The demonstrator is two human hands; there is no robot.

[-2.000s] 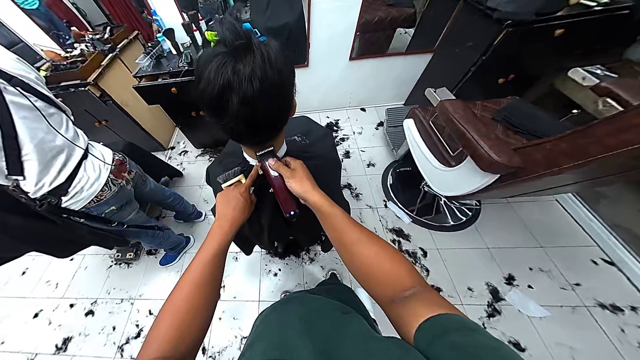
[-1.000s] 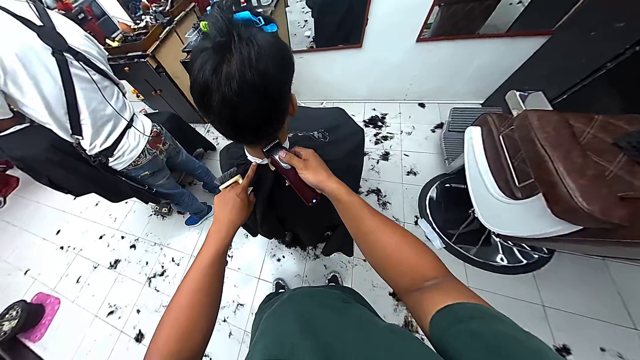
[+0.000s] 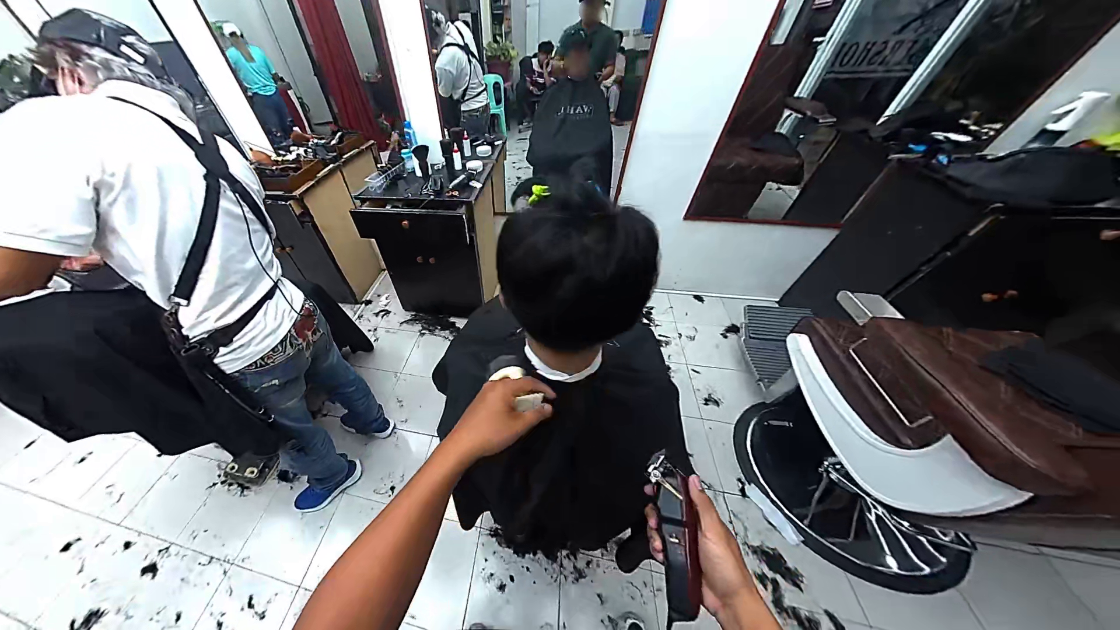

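A seated person with short black hair (image 3: 577, 271) faces away, wearing a white neck strip (image 3: 564, 372) and a black barber's cape (image 3: 569, 464). Closed around a pale-handled brush (image 3: 528, 402), my left hand (image 3: 503, 416) is at the cape just left of the nape; the dark bristles are partly hidden. My right hand (image 3: 700, 542) holds dark red hair clippers (image 3: 678, 542) low and to the right of the cape, apart from the head, with the blade end up.
At left stands a co-worker in a white shirt (image 3: 175, 192) beside another black cape. A brown barber chair (image 3: 945, 411) stands at right. Ahead are a black cabinet (image 3: 429, 254) with bottles and brushes, and a wall mirror (image 3: 569, 166). Cut hair lies on the tiled floor (image 3: 394, 464).
My right hand has brought the clippers away from the nape, down and to the right. The brush stays in my left hand. The view has tilted up.
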